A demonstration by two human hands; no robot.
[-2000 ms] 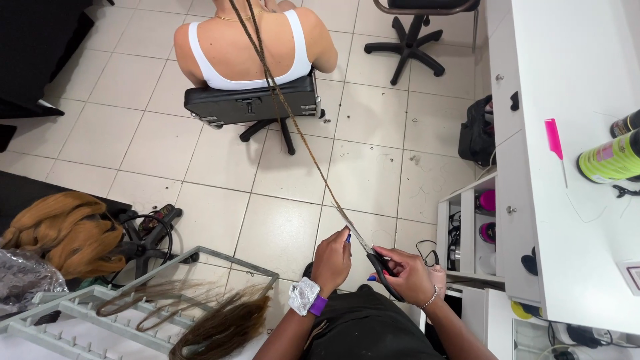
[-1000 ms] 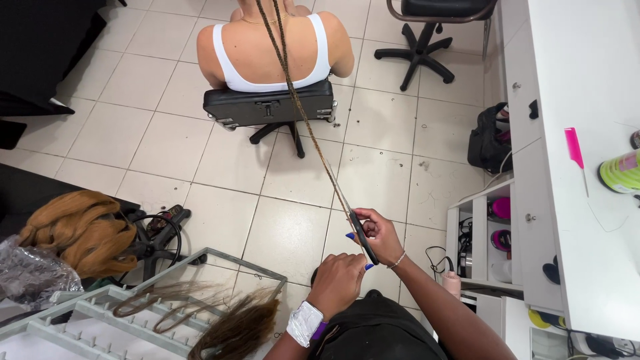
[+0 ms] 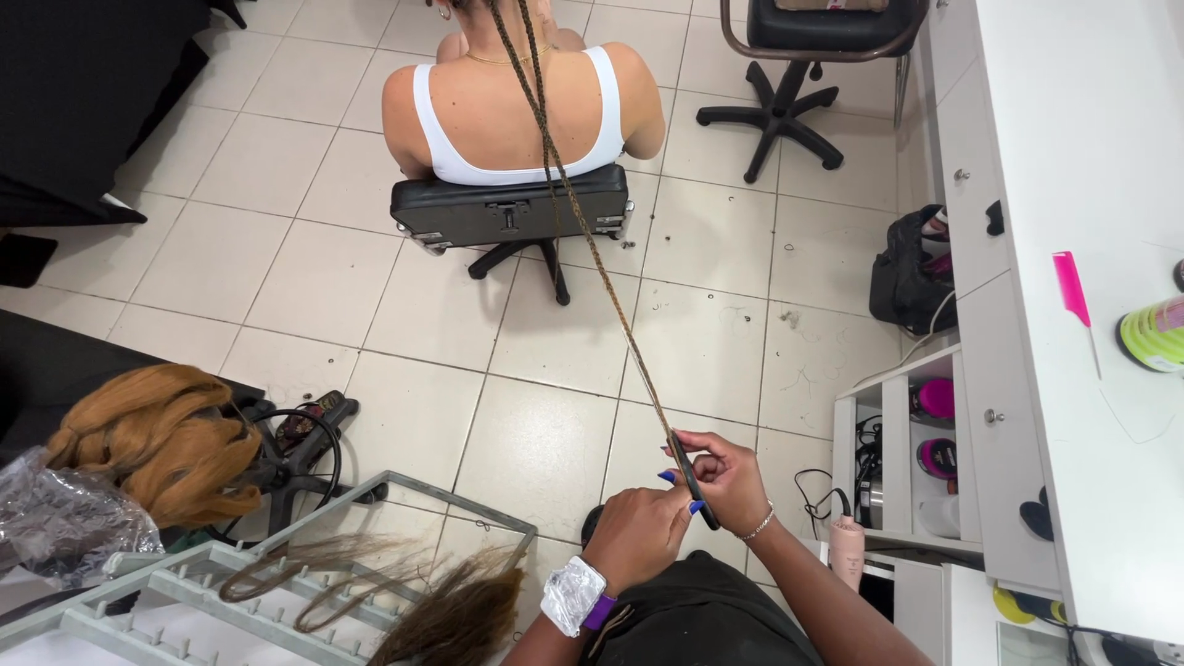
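Note:
A long brown braid (image 3: pixel 610 282) stretches taut from the head of a seated person (image 3: pixel 518 102), in a white top, down to my hands. My right hand (image 3: pixel 731 476) grips a dark, narrow handheld tool (image 3: pixel 692 481) at the lower part of the braid; what kind of tool cannot be made out. My left hand (image 3: pixel 638 527), with a wrapped wrist, pinches close to the braid's lower end, thumb against the tool. Its fingertips are partly hidden. A second braid hangs down the person's back.
A grey rack (image 3: pixel 305 573) holds loose brown hair (image 3: pixel 453 610) at lower left, beside bundled golden-brown hair (image 3: pixel 166 444) and clear plastic. On the right, a white counter (image 3: pixel 1091 139) carries a pink tail comb (image 3: pixel 1071 289) and green-labelled container (image 3: pixel 1154 335). Wheeled chairs stand ahead.
Two seconds ago my right hand was right of my left, lower on the tool; it now sits higher along the braid, and my left hand has moved down beside the tool.

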